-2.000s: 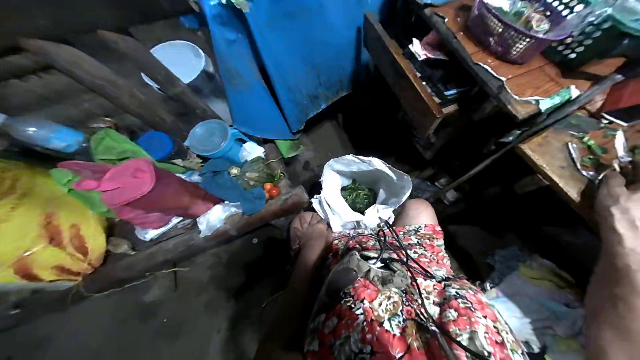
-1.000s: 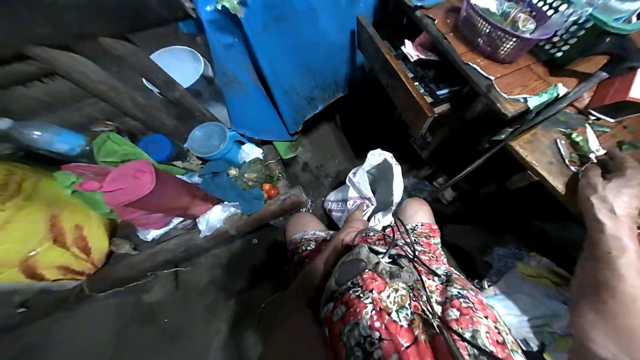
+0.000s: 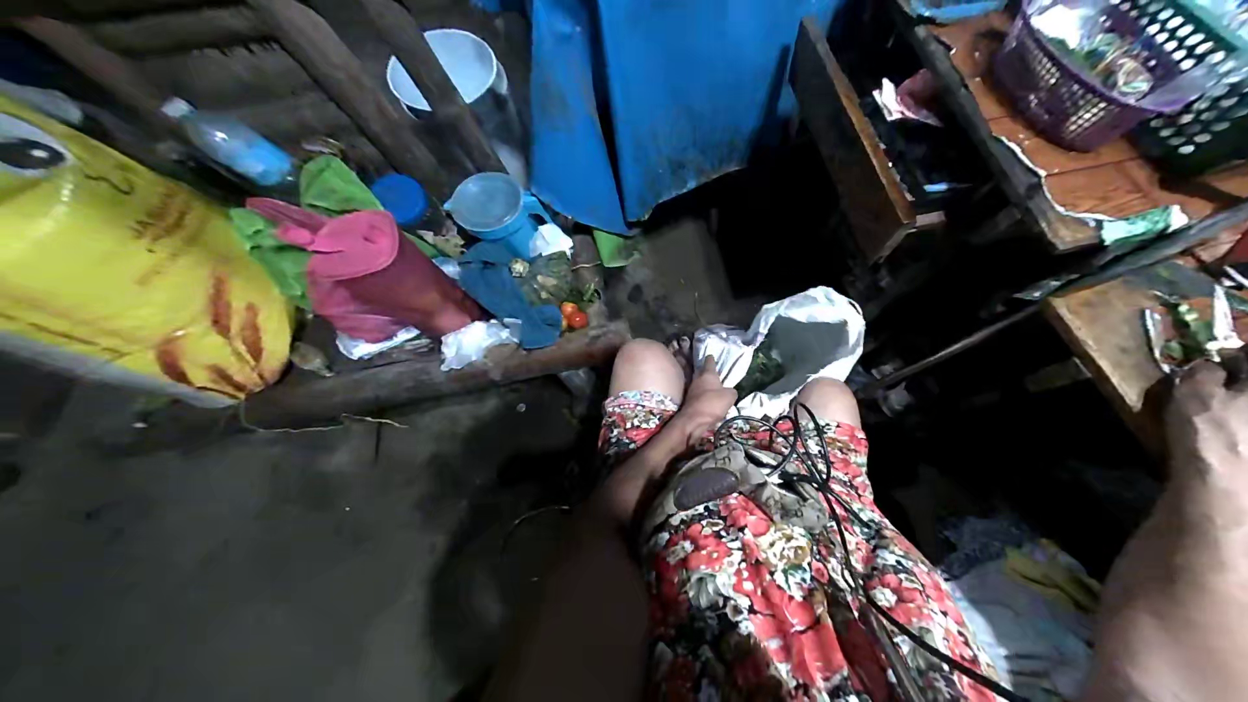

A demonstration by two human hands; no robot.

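Observation:
A white sack (image 3: 814, 317) stands between my knees with its mouth open, and green leaves (image 3: 763, 368) lie inside. My left hand (image 3: 710, 395) grips the near left part of the sack's rim. At the right, my right hand (image 3: 1207, 395) rests at the edge of a low wooden table (image 3: 1097, 322), beside cut green leaves (image 3: 1185, 327) and what looks like a metal blade; whether the fingers hold anything cannot be made out. Black cords (image 3: 819, 468) and a patterned pouch or cloth lie on the floral fabric over my lap.
An open wooden drawer (image 3: 858, 146) juts out ahead, below a tabletop with a purple plastic basket (image 3: 1063, 88). To the left, a wooden beam (image 3: 390, 385) borders a yellow sack (image 3: 136, 263), pink cloth (image 3: 366, 273), a blue pitcher (image 3: 492, 210) and tomatoes (image 3: 575, 317). A blue sheet (image 3: 682, 107) hangs beyond.
My left hand has moved from beside my left knee onto the sack. The sack's mouth has shifted and tilted. My right hand remains by the leaves on the low table.

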